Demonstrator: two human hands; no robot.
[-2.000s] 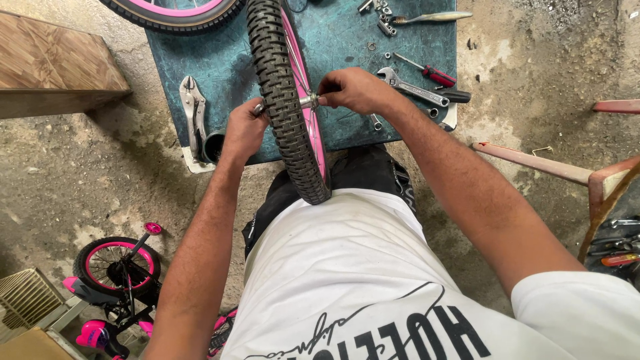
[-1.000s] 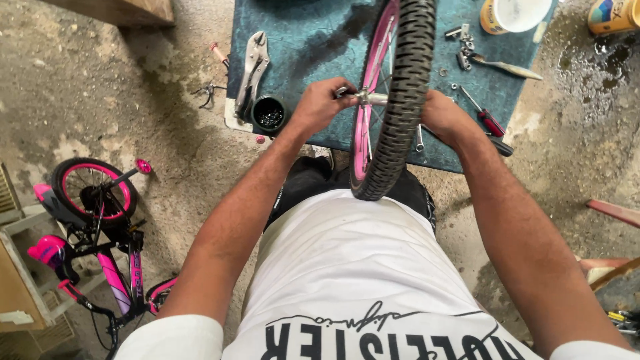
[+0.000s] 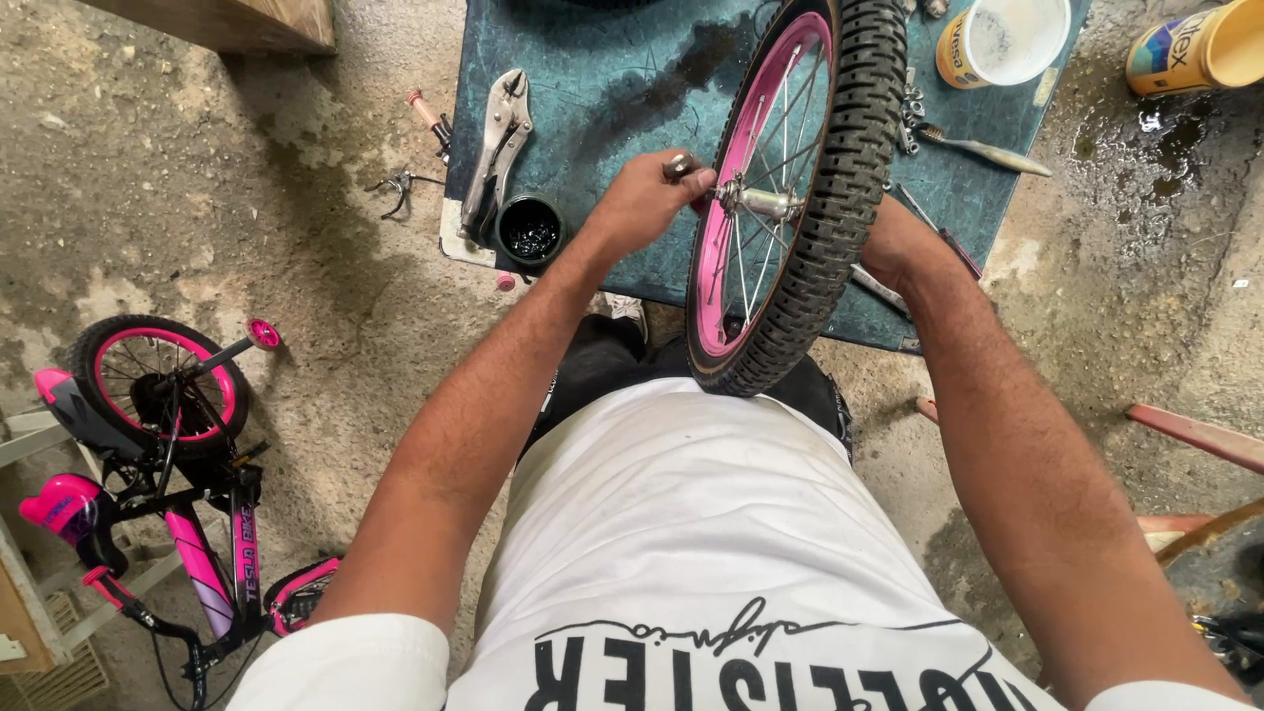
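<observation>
A small bicycle wheel with a pink rim and a knobby black tire [image 3: 849,178] stands upright between my hands, its lower edge against my waist. My left hand [image 3: 652,197] is at the left end of the silver hub [image 3: 768,202], and its fingers pinch a small metal piece [image 3: 679,166], perhaps a socket or nut. My right hand [image 3: 889,242] is behind the tire on the other side; its fingers are mostly hidden. Locking pliers [image 3: 501,148] lie on the blue-green table [image 3: 632,89] to the left, beside a dark cup [image 3: 530,229] with shiny small parts inside.
At the table's right are a white-and-yellow tub [image 3: 1012,39], a toothbrush-like brush [image 3: 987,153] and metal parts. A yellow bucket [image 3: 1190,49] stands on the wet floor. A pink and black child's bicycle [image 3: 207,553] lies at the left, and a reddish stool leg [image 3: 1195,434] is at the right.
The view has shifted. The wheel's pink rim and spokes now face more towards the left hand, and the right hand, seen at the hub two seconds ago, is now mostly behind the tire.
</observation>
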